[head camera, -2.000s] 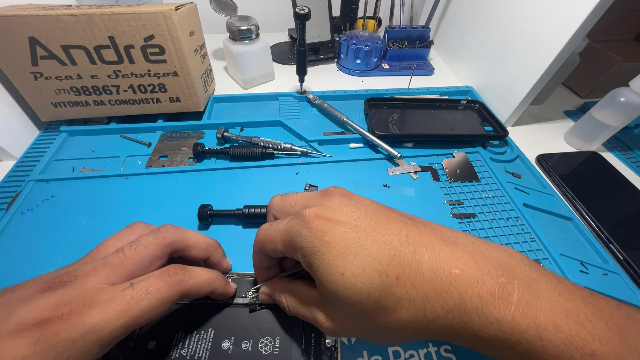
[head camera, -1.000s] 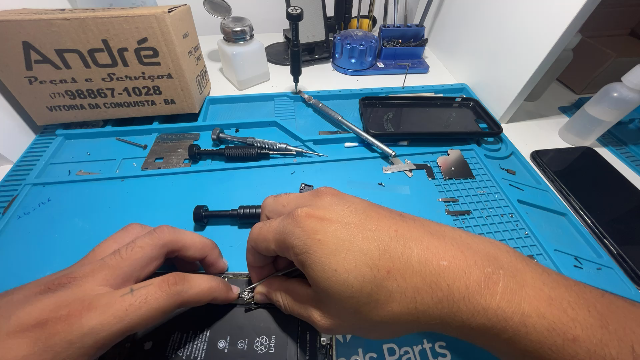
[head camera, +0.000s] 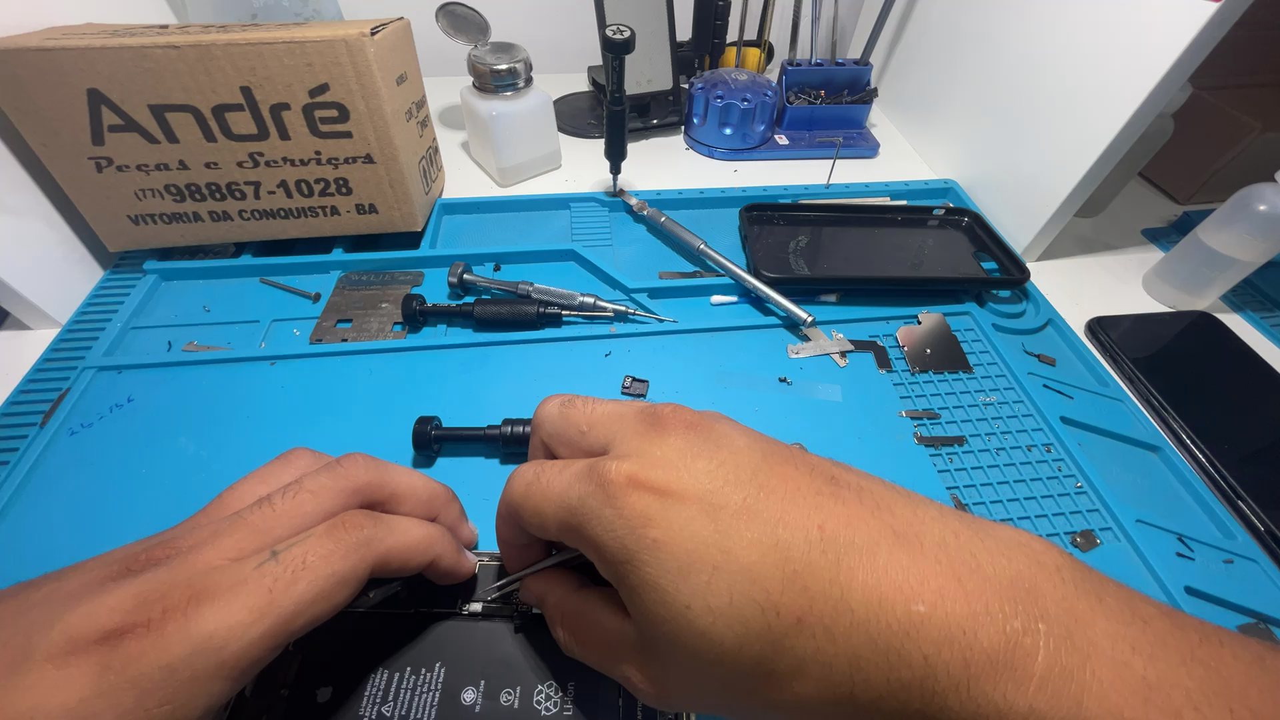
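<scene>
An opened smartphone with its black battery (head camera: 450, 670) exposed lies at the bottom centre, partly hidden by both hands. My right hand (head camera: 640, 520) is shut on metal tweezers (head camera: 535, 572), whose tips are at small parts along the inside of the phone, above the battery. My left hand (head camera: 350, 530) rests at the phone's left side, its fingertips touching the frame near the tweezer tips; whether it pinches a small part is not visible. Just beyond the right knuckles lies a black screwdriver (head camera: 470, 436), its front end hidden by the right hand. A small black part (head camera: 634, 386) lies farther back.
The blue silicone mat (head camera: 250, 400) carries precision screwdrivers (head camera: 490, 312), a metal pen-like tool (head camera: 720, 262), a black phone case (head camera: 880, 245) and small metal plates (head camera: 935, 343). A cardboard box (head camera: 240, 140), a dispenser bottle (head camera: 510, 125) and a blue tool holder (head camera: 825, 110) stand behind. Another phone (head camera: 1200, 400) lies right.
The tweezers in my right hand now show more fully, with their tips over the phone's inside. My left hand's fingertips have drawn back a little from the tweezer tips.
</scene>
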